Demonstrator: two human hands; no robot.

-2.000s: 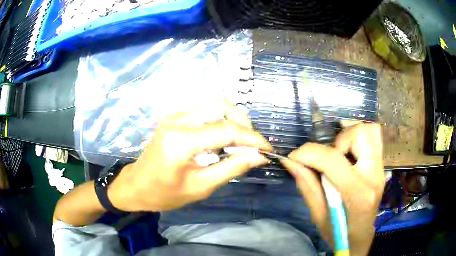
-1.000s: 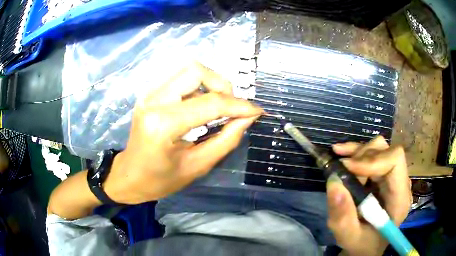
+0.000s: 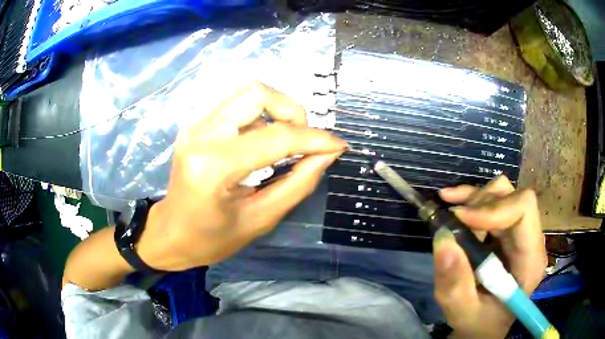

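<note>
My right hand (image 3: 491, 251) holds the soldering iron (image 3: 468, 248) by its black grip, with the teal-blue handle toward the bottom right. The silver tip is over the left part of the black PCB strips (image 3: 424, 159), which lie side by side. My left hand (image 3: 232, 179) pinches a very fine piece, probably solder wire or a lead, at its fingertips near the iron tip. A white component (image 3: 259, 176) is tucked in the same hand, partly hidden by the fingers. White components with leads (image 3: 322, 99) sit at the upper strips' left ends.
The strips lie on a worn brown board (image 3: 550, 172). A wrinkled clear plastic bag (image 3: 126, 132) is on the left, with a thin wire across it. A blue parts tray (image 3: 133, 23) is at the upper left. A yellowish can (image 3: 554, 46) stands upper right. A black object is at the top.
My hands have moved apart from a close pinch over the strips' lower left. The iron tip has swung down beside my left fingertips. In the last second little has moved.
</note>
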